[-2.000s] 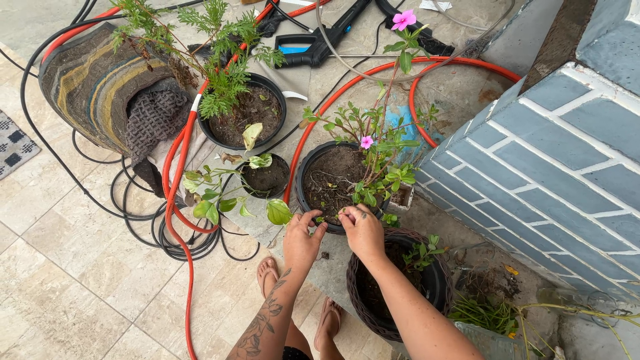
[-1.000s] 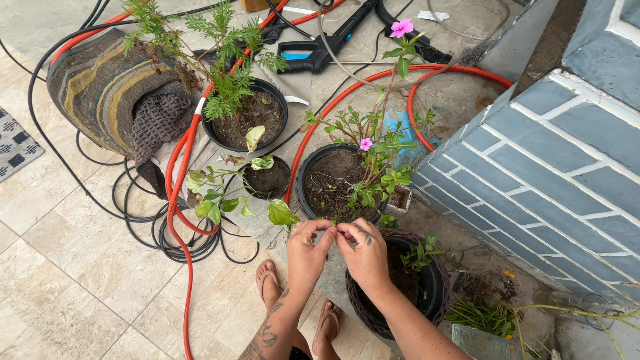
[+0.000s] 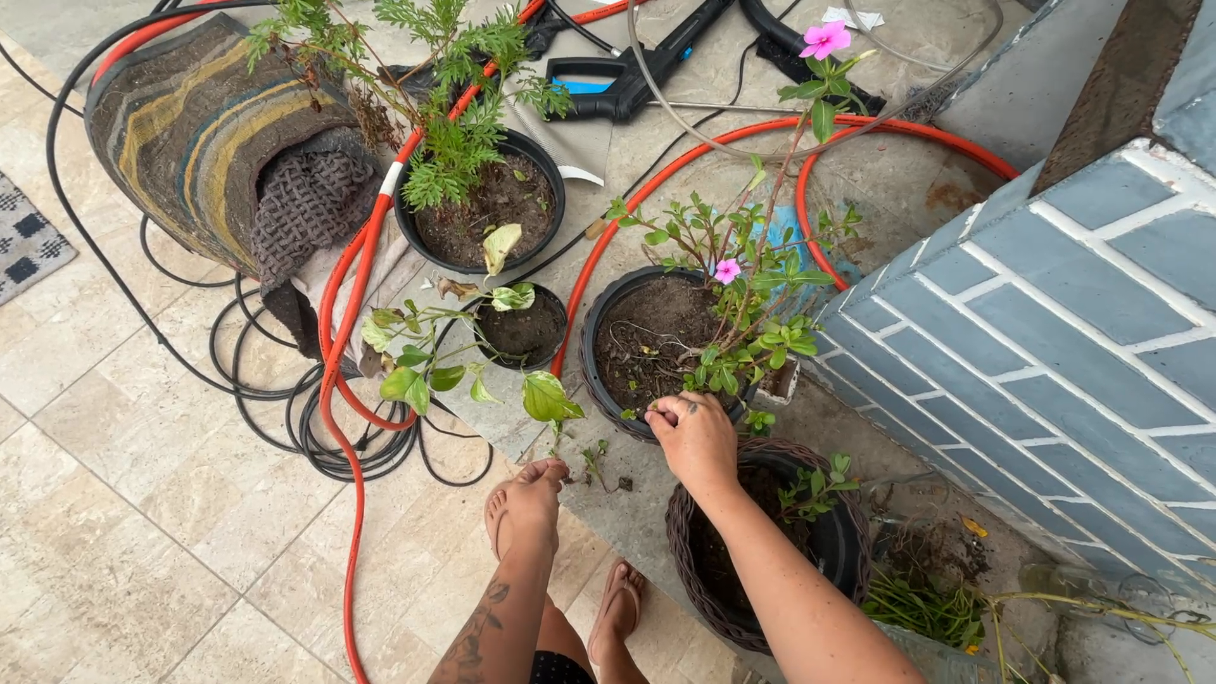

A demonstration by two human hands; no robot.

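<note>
My left hand (image 3: 534, 494) is low over the edge of the concrete ledge, its fingertips pinched on a small green sprig (image 3: 557, 439). Small uprooted seedlings (image 3: 596, 463) lie on the concrete just right of it. My right hand (image 3: 696, 439) is at the near rim of a black pot (image 3: 591, 366), thumb and finger pinched together; a tiny bit of green shows at the fingertips, but its hold is hard to make out. That pot holds soil and a periwinkle plant (image 3: 750, 304) with pink flowers. Below my right forearm stands a wicker-covered pot (image 3: 684, 556) with a small leafy plant.
A small pot (image 3: 524, 328) with a variegated trailing plant and a larger pot (image 3: 494, 214) with feathery foliage stand beyond. An orange hose (image 3: 354, 313) and coiled black cable (image 3: 313, 432) lie left, near a striped mat (image 3: 204, 128). A grey-blue brick wall (image 3: 1035, 351) rises right.
My hands were together over the near rim of the periwinkle pot. They are now apart: the left has moved left and down, the right up to the pot's rim.
</note>
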